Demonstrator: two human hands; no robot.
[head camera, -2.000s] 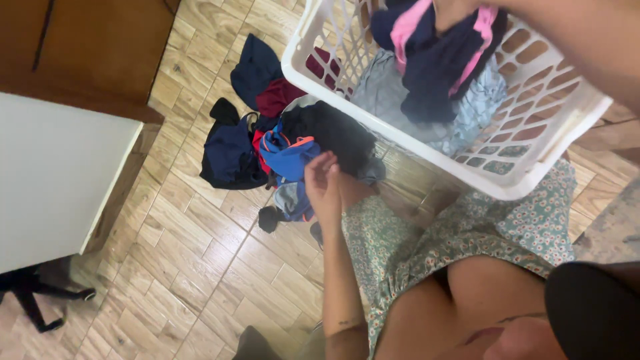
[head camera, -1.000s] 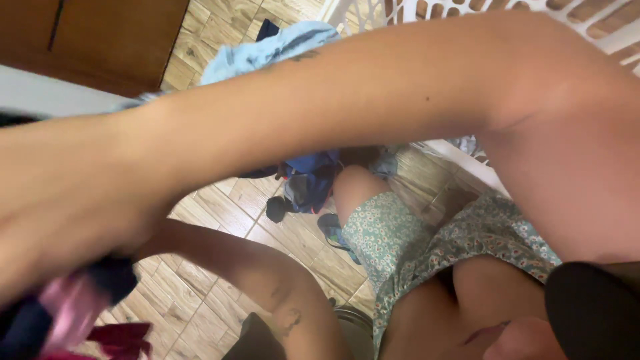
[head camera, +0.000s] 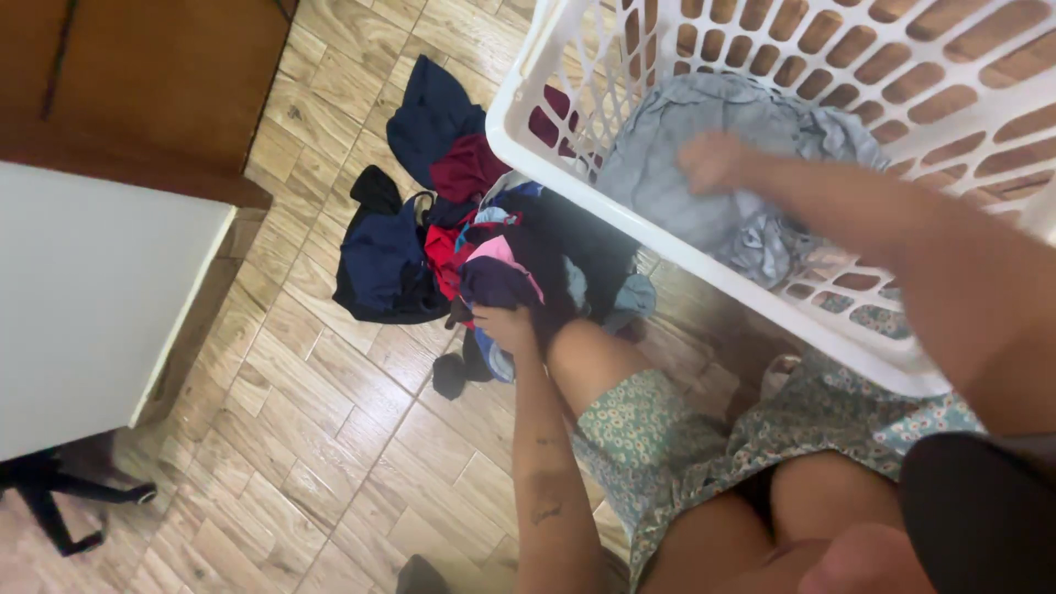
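My left hand (head camera: 505, 328) grips a dark garment with pink trim (head camera: 499, 280) at the near side of a clothes pile on the floor. In that pile lie a navy garment (head camera: 384, 264), a maroon one (head camera: 466, 167) and a large black one. My right hand (head camera: 711, 162), blurred, is inside a white plastic laundry basket (head camera: 627, 227), over or on a grey-blue cloth (head camera: 660, 148). Whether its fingers hold the cloth is not clear.
A wooden cabinet (head camera: 157, 74) stands at the upper left, above a white panel (head camera: 99, 305). Black chair-like legs (head camera: 58, 495) are at the lower left. My bent knee (head camera: 590, 359) is beside the pile, on a floor of wood-look tiles (head camera: 363, 462).
Both arms, stretched to the left one second ago, have come back. The pink-trimmed garment, held over the basket two seconds ago, is now at the pile. The right hand has moved into the basket.
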